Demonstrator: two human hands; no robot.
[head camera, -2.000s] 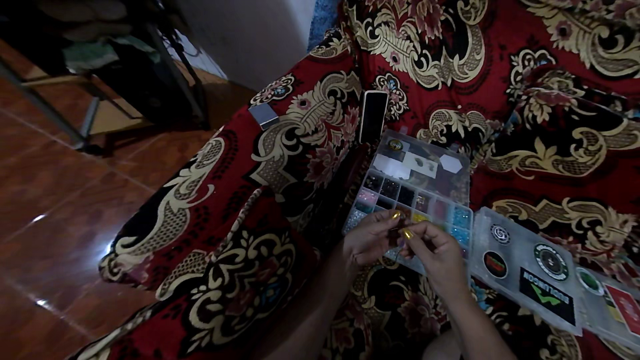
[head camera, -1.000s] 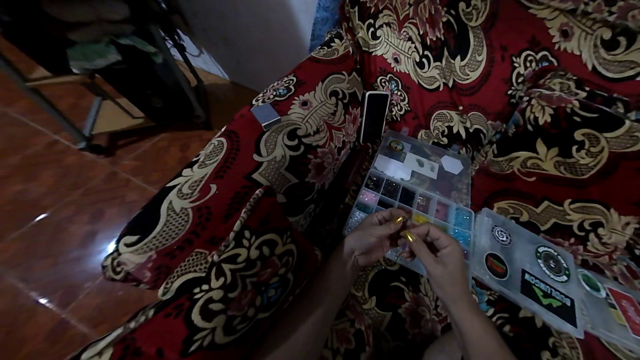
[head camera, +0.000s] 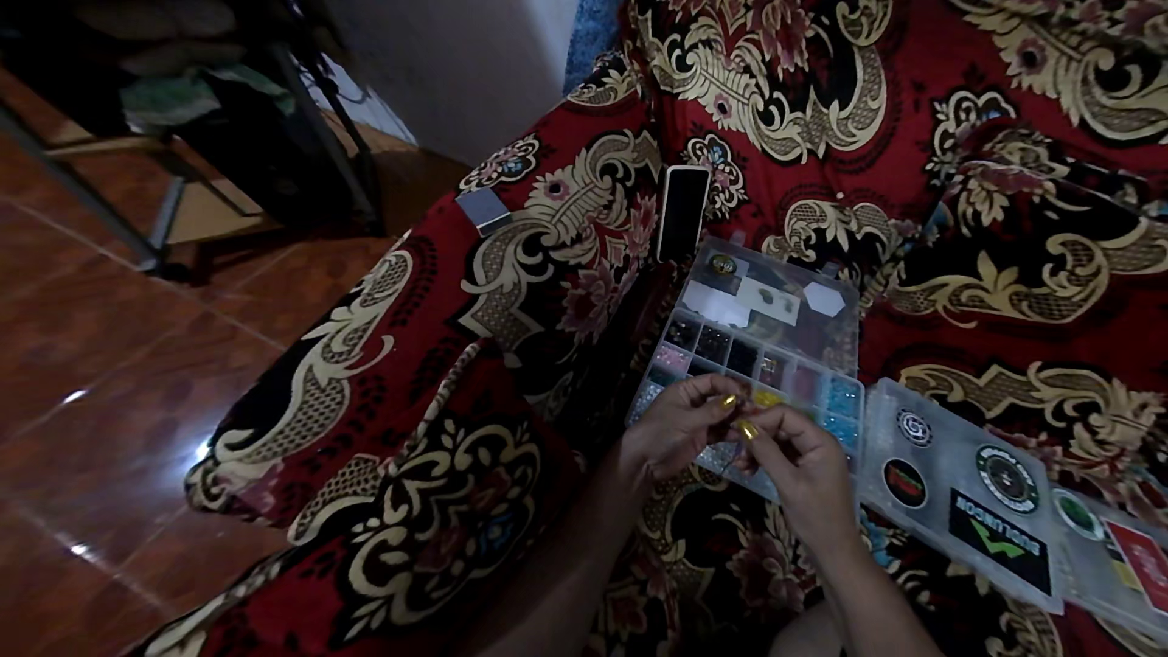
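Note:
My left hand (head camera: 686, 422) and my right hand (head camera: 796, 449) meet fingertip to fingertip over an open clear plastic compartment box (head camera: 858, 411). Thumb and fingers are pinched on both hands, and the nails are gold-coloured. Something small and thin seems to lie between the fingertips, too small and dark to name. Below and around the hands, the box's compartments hold small beads: black beads (head camera: 713, 344), pink beads (head camera: 673, 357), yellow beads (head camera: 766, 399) and blue beads (head camera: 841, 396). The raised lid (head camera: 808, 342) carries stickers or paper pieces. My hands hide some compartments.
Right of the beads lies a closed translucent case (head camera: 954, 438) with round stickers, beside another stickered case (head camera: 1086, 547). A phone (head camera: 683, 214) leans against the patterned sofa (head camera: 985, 347). A small grey box (head camera: 484, 212) rests on the armrest. A metal-framed rack (head camera: 169, 219) stands on the tiled floor.

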